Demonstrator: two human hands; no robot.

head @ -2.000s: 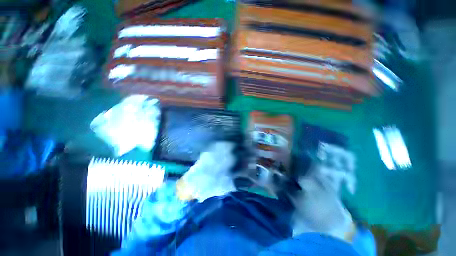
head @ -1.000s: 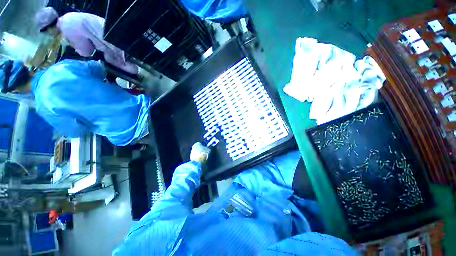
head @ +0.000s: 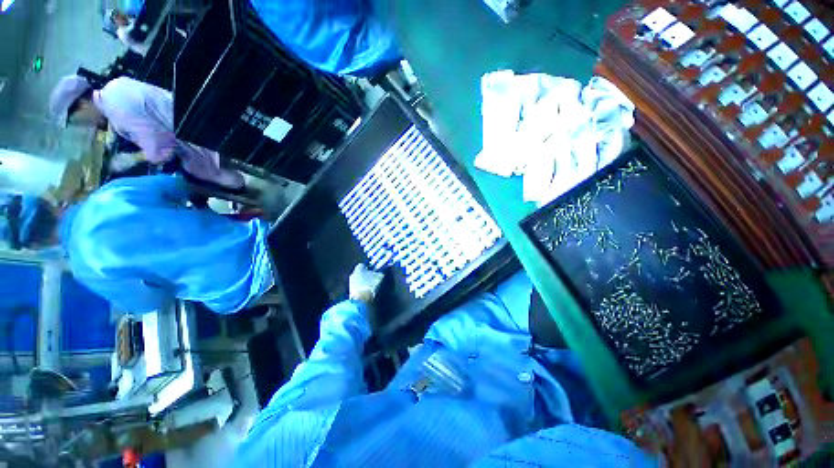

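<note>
A deep black tray (head: pixel 309 306) beside the bench edge holds rows of striped silver-white pieces (head: pixel 422 215). My left hand (head: pixel 365 281), in a white glove, is inside the tray at the near end of the rows, over the dark bare part. It is small in view, and whether its fingers hold a piece cannot be told. My right hand is not in view. The bakelite jig base (head: pixel 702 422) lies at the lower right edge with small black and silver parts in it.
A black screw tray (head: pixel 631 265) lies on the green mat (head: pixel 572 315), with a crumpled white cloth (head: pixel 553 132) behind it. Red-brown bakelite trays (head: pixel 722 174) stand at the right. Black crates (head: pixel 261 101) and blue-clad people (head: pixel 165 242) are at the left; another person wears pink (head: pixel 137 110).
The view has shifted slightly, moving the screw tray and cloth leftward and showing more of the bakelite trays. My left hand stays at nearly the same place in the black tray.
</note>
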